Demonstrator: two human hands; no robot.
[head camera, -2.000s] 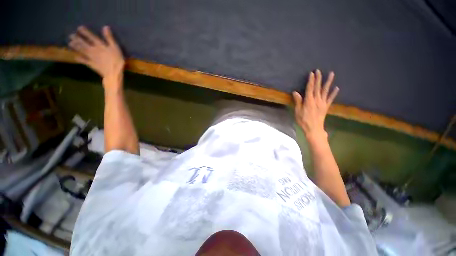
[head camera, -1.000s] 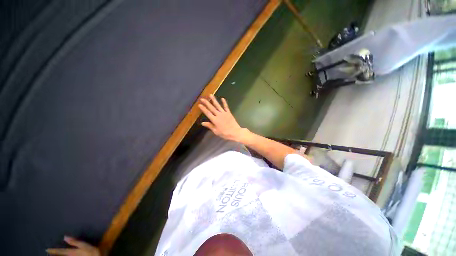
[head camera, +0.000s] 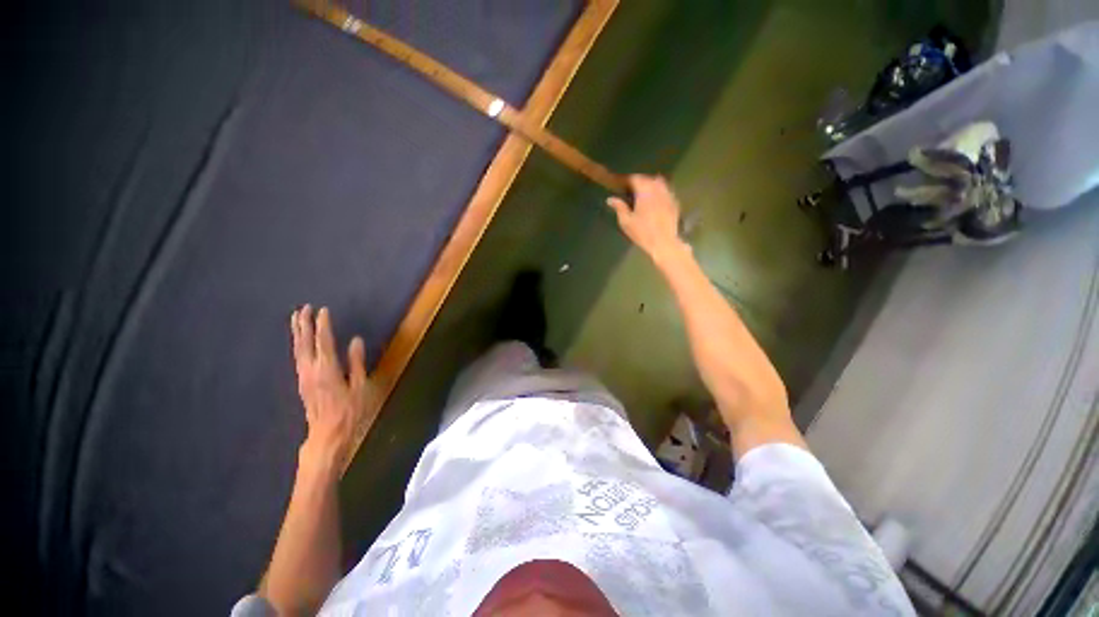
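The dark grey-navy fabric (head camera: 289, 193) covers the table up to its light wood edge and shows several long wrinkles at the left. My left hand (head camera: 328, 380) lies flat on the fabric near the edge, fingers apart, holding nothing. My right hand (head camera: 651, 217) is out over the floor, closed on the near end of the wooden measuring stick (head camera: 440, 75). The stick is long, thin and brown with pale bands. It crosses the table edge and reaches over the fabric to the top of the view.
The wooden table edge (head camera: 458, 247) runs diagonally from top centre to lower left. Green floor (head camera: 615, 289) lies to its right. A dark-framed stand with pale gloves or cloths (head camera: 964, 187) is at the upper right, beside a pale sheet. A small box (head camera: 685, 448) is on the floor near my right side.
My right hand has left the table edge and taken hold of the stick's end. My left hand shows further up on the fabric. The view has shifted along the table.
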